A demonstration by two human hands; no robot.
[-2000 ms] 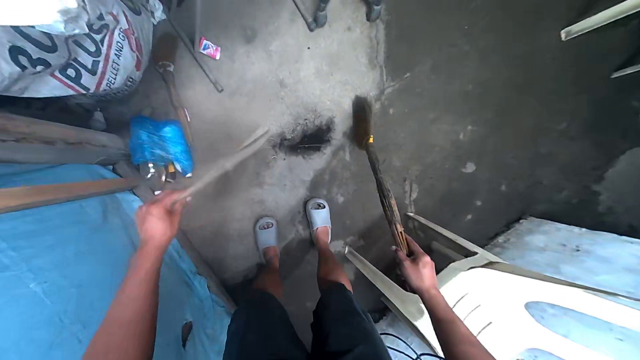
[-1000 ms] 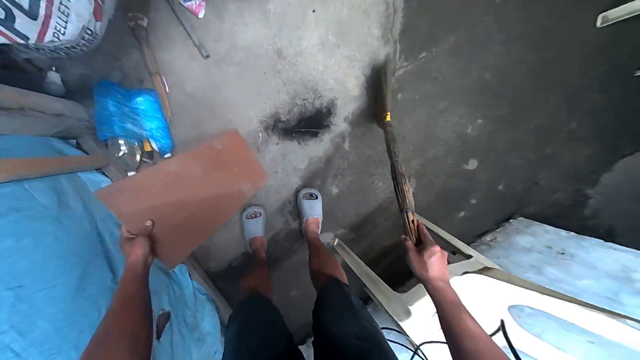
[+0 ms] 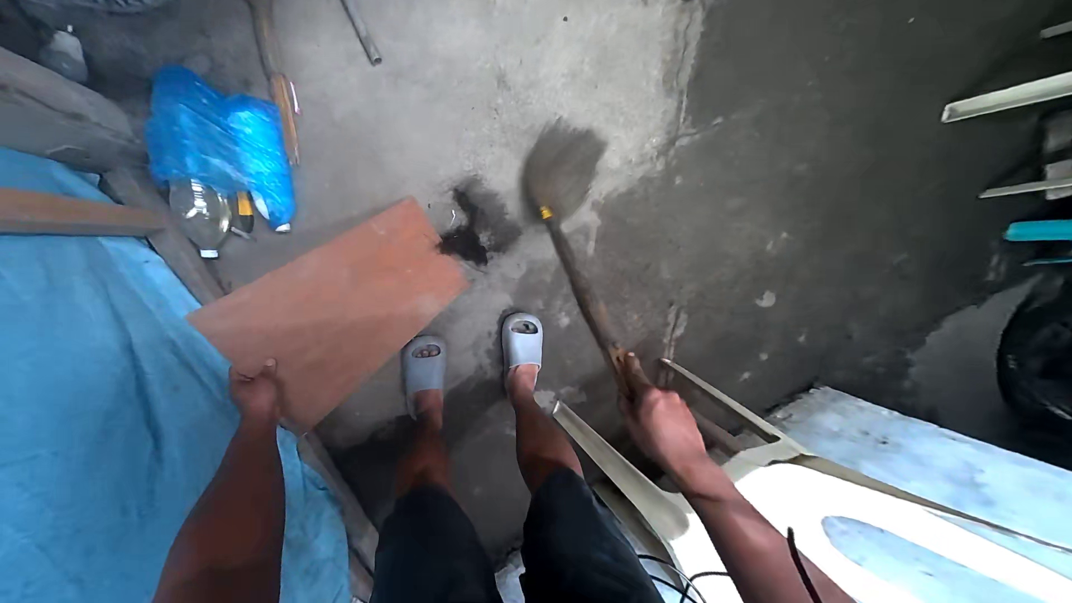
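My left hand (image 3: 256,392) grips the near edge of a flat reddish-brown board (image 3: 343,314), thumb on top. The board slants over the concrete floor, its far end beside a dark pile of debris (image 3: 476,226). My right hand (image 3: 666,423) is closed around the handle of a broom (image 3: 578,280), bound with a yellow band near its bristles. The bristles rest on or just above the floor, right of the dark pile, and look blurred. Whether the board's far end touches the floor, I cannot tell.
A white plastic chair (image 3: 754,502) lies at the lower right, its legs jutting near my right hand. A blue plastic bag (image 3: 219,138) and a clear bottle (image 3: 199,216) are at the left, beside a bed-like wooden frame with blue cloth (image 3: 92,368). My slippered feet stand below the pile.
The board, edge-on two seconds ago, is turned flat and now reaches the dark pile. The broom's bristles have swung left toward the pile, which has changed shape.
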